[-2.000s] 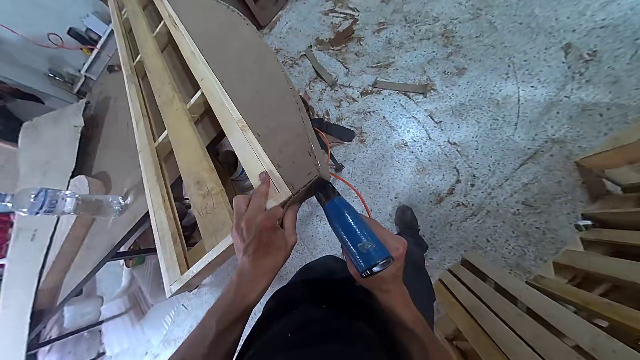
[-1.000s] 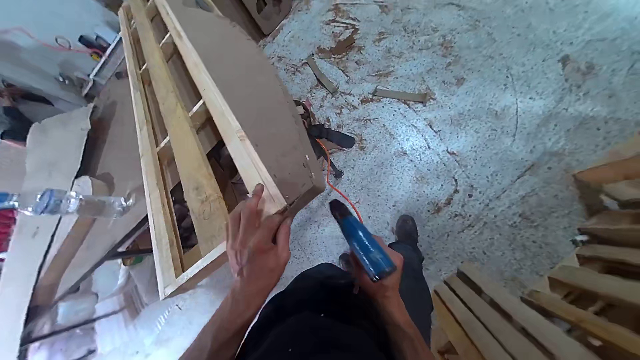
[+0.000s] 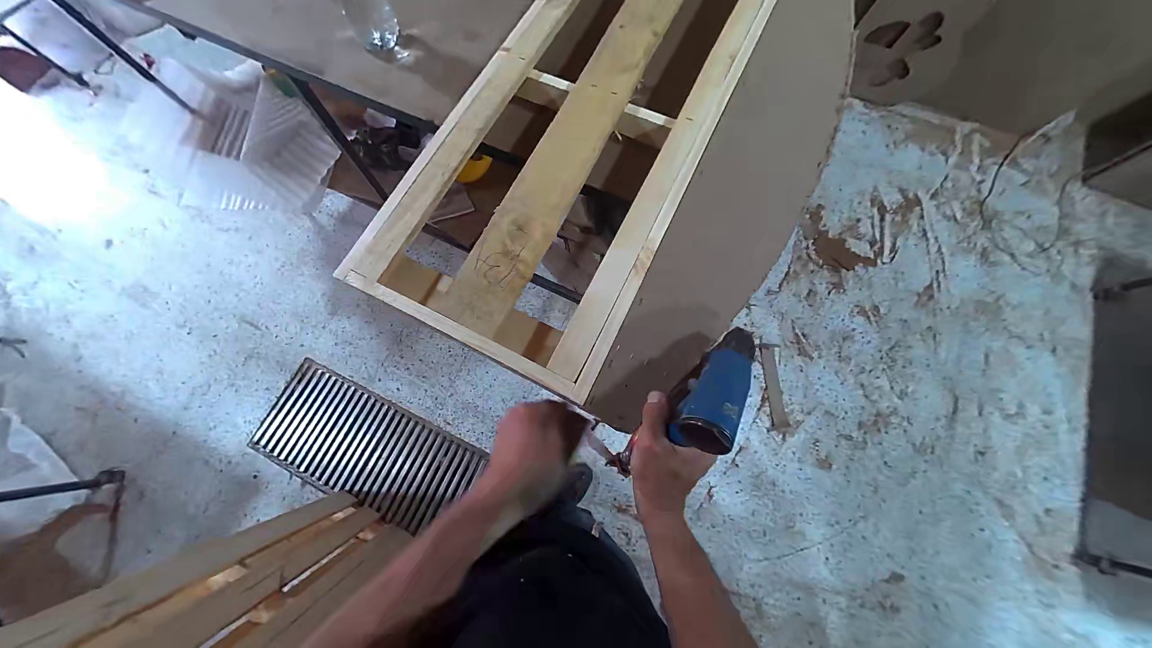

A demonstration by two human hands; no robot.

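My right hand (image 3: 664, 461) grips a blue tool (image 3: 723, 389) that looks like a pneumatic stapler. Its dark nose lies at the curved edge of a brown board panel (image 3: 720, 216). The panel is joined to the long side of a pale wooden frame (image 3: 459, 335) with a wide middle slat (image 3: 531, 216) and short crosspieces. Just below the frame's near corner, my left hand (image 3: 531, 450) is blurred, its fingers bent; whether it holds anything is unclear. Small staple marks show on the wood.
A metal floor grate (image 3: 369, 441) lies below the frame. Slatted timber (image 3: 225, 585) stands at lower left. A plastic bottle (image 3: 371, 22) rests on the worktable (image 3: 423, 63). Plastic wrapping (image 3: 261, 135) is at upper left, and a scrap strip (image 3: 772, 387) lies on the floor at right.
The view has turned strongly. My left hand has come off the frame's corner, where it rested before. My right hand still holds the blue tool, now beside the panel's curved edge.
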